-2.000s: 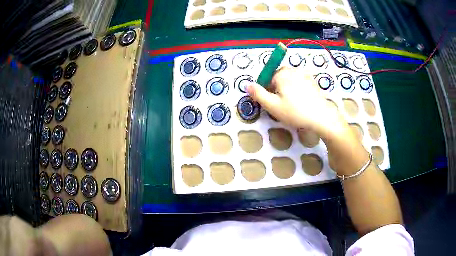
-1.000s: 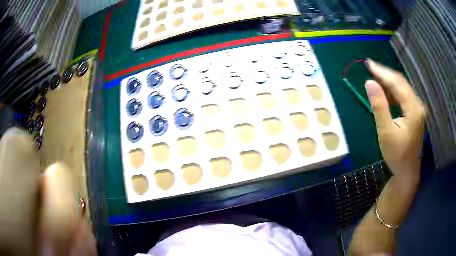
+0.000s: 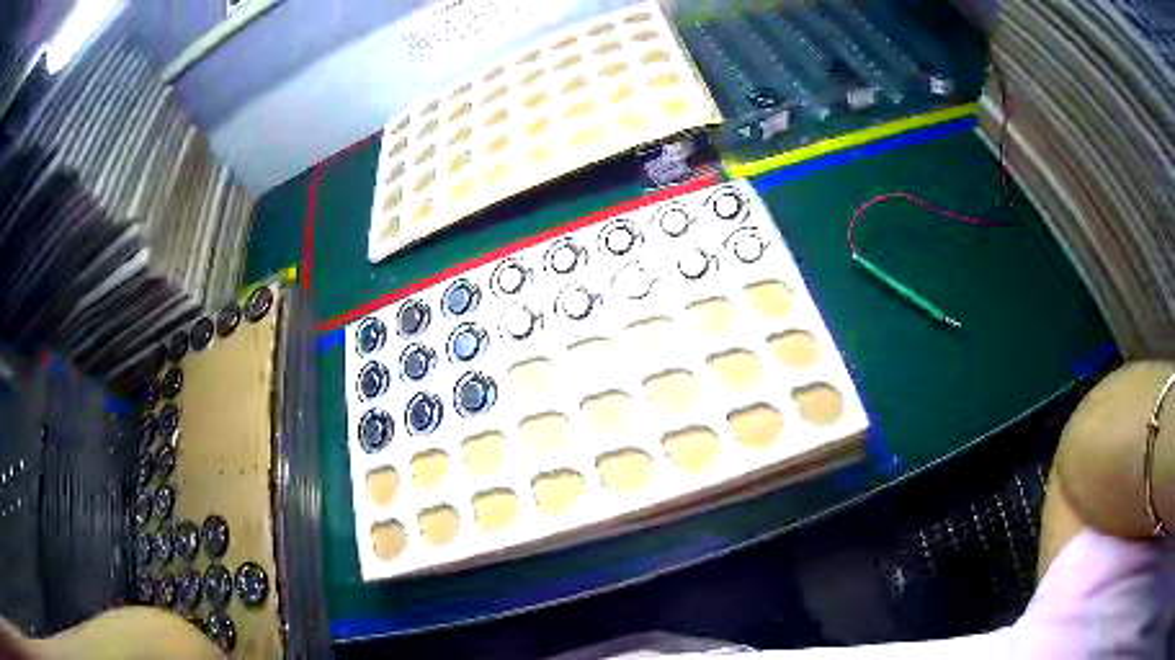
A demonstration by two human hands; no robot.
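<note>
The white foam tray (image 3: 606,477) lies on the green mat. Small round speaker drivers (image 3: 474,392) fill its two back rows, and the third row holds three at its left end. The green test probe (image 3: 906,291) lies on the mat right of the tray, its thin tip pointing down-right and its red lead at the other end. My left hand (image 3: 116,637) is only a strip of bare skin, cut off by the bottom-left edge; its fingers do not show. My right forearm with a bracelet shows at the right edge; the hand itself is out of the picture.
A tan board (image 3: 229,445) with face-up speakers stands at left inside a shiny plastic edge. Stacked boards (image 3: 97,213) rise at upper left and more at far right. An empty pocketed tray (image 3: 541,116) leans at the back. Dark clear trays (image 3: 825,65) are at the back right.
The view has turned and pulled back. My right hand has let go of the probe, which now lies on the mat, and has left the picture. My left hand has dropped toward the lower-left edge.
</note>
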